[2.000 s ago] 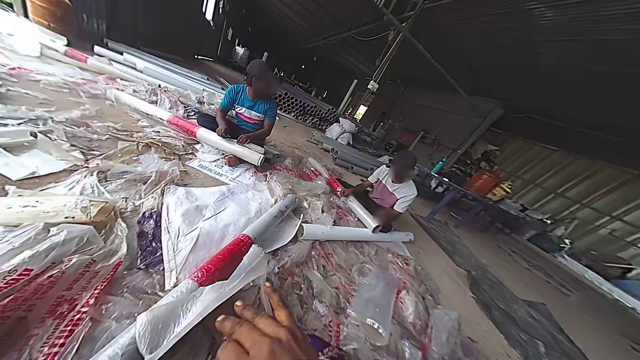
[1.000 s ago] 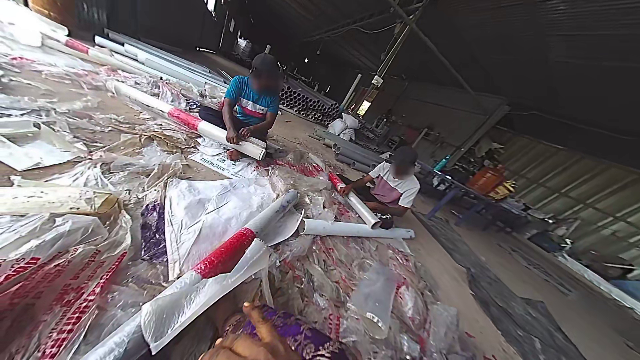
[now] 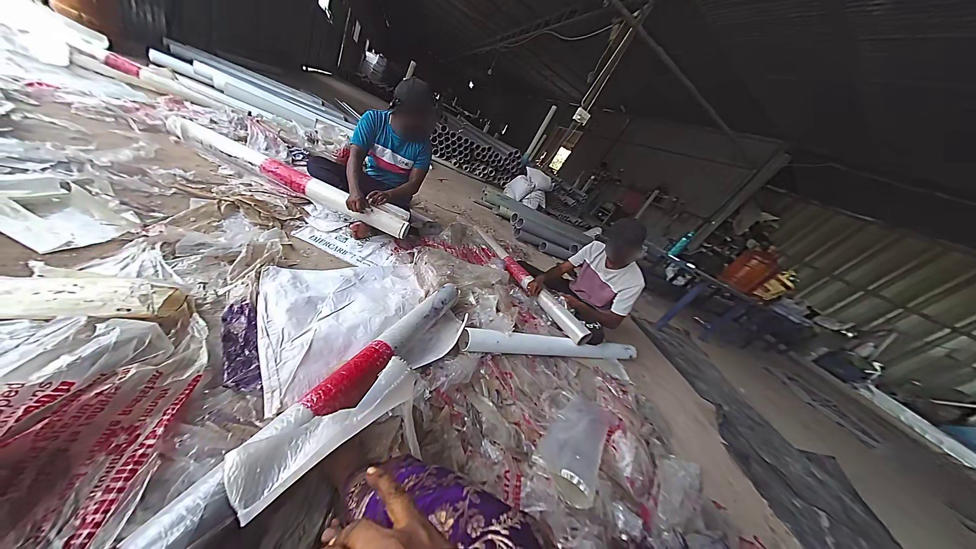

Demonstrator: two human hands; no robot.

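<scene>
My right hand [image 3: 393,515] is at the bottom edge, partly cut off, over purple patterned cloth [image 3: 465,507]. One digit points up, the others are bent, and I see nothing held. Just left of it, a long grey-white pipe [image 3: 419,316] with a red band [image 3: 347,377] lies slanted, a loose white plastic wrap [image 3: 320,438] partly around it. My left hand is out of view. Farther off, a seated person in a blue shirt [image 3: 389,152] has both hands on a red-banded white pipe [image 3: 347,200]. Another, in a white and pink shirt [image 3: 606,278], handles a similar pipe [image 3: 560,316].
Crumpled plastic wrapping [image 3: 473,412] covers much of the floor. A white sheet [image 3: 328,320] and a short white pipe [image 3: 549,345] lie ahead. Stacked grey pipes [image 3: 473,152] stand behind, and a blue-legged table [image 3: 686,297] is at the right. A wrapped pale bar [image 3: 84,297] lies left.
My right hand has moved down from beside the pipe's plastic wrap, and more purple cloth shows. The person in the white and pink shirt has shifted their pipe's near end downward.
</scene>
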